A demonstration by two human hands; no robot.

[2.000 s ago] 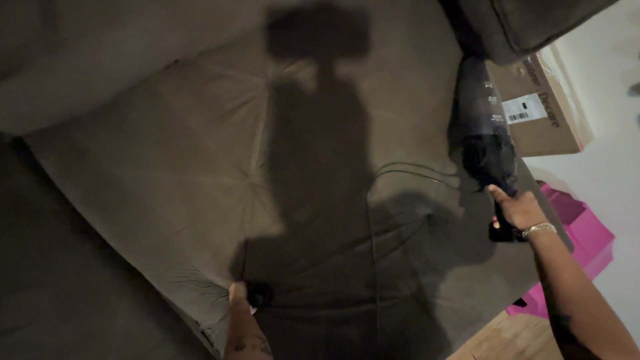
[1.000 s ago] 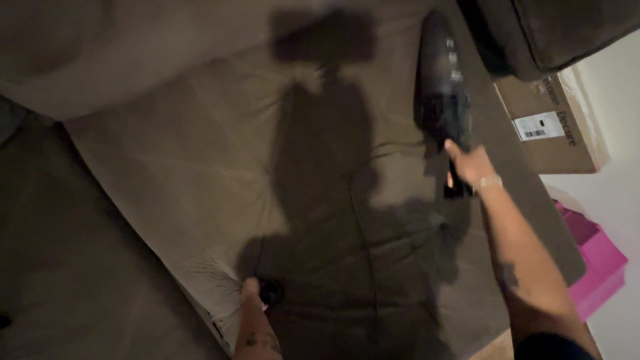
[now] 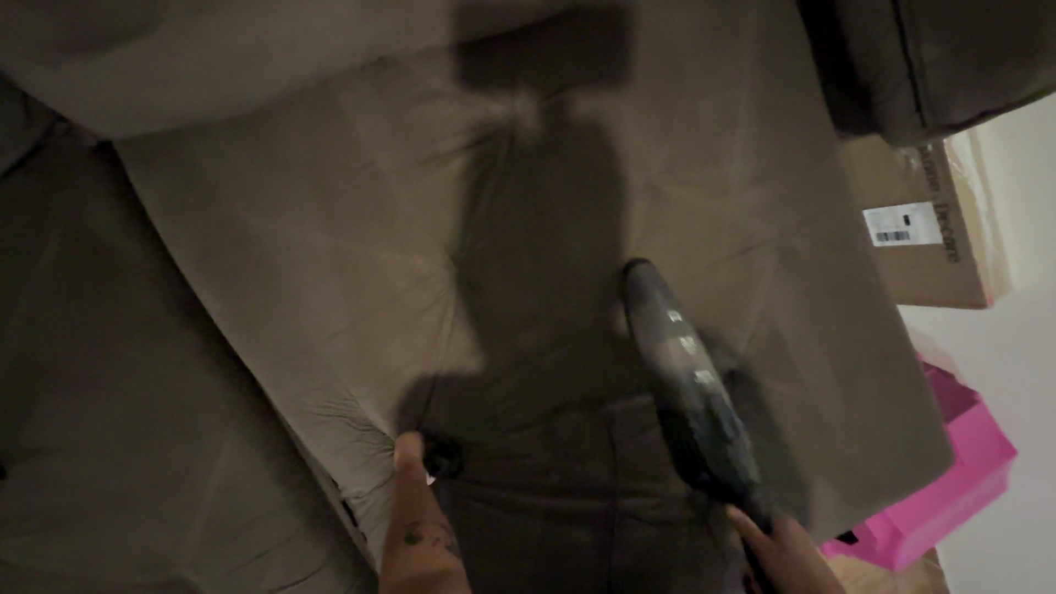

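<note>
A dark handheld vacuum cleaner (image 3: 689, 379) with a translucent front lies across the lower right of the view, its nozzle pointing up and left over a brown tufted sofa cushion (image 3: 330, 247). My right hand (image 3: 780, 544) is closed around its handle at the bottom edge. My left hand (image 3: 410, 452) rests on the cushion's lower part, beside a small round black object (image 3: 445, 456); whether its fingers grip that object cannot be told. A thin dark cord (image 3: 613, 462) runs down the cushion between my hands. My shadow covers the middle of the cushion.
Another sofa cushion (image 3: 107, 371) adjoins on the left, past a seam. The sofa's backrest (image 3: 231, 66) spans the top left, and a dark padded armrest (image 3: 973, 66) the top right. Beyond the right edge are a cardboard box (image 3: 924, 276) and a pink bag (image 3: 949, 495) by a pale wall.
My right hand has moved the vacuum from the right side of the cushion left and down, toward the middle. My left hand has stayed by the black object.
</note>
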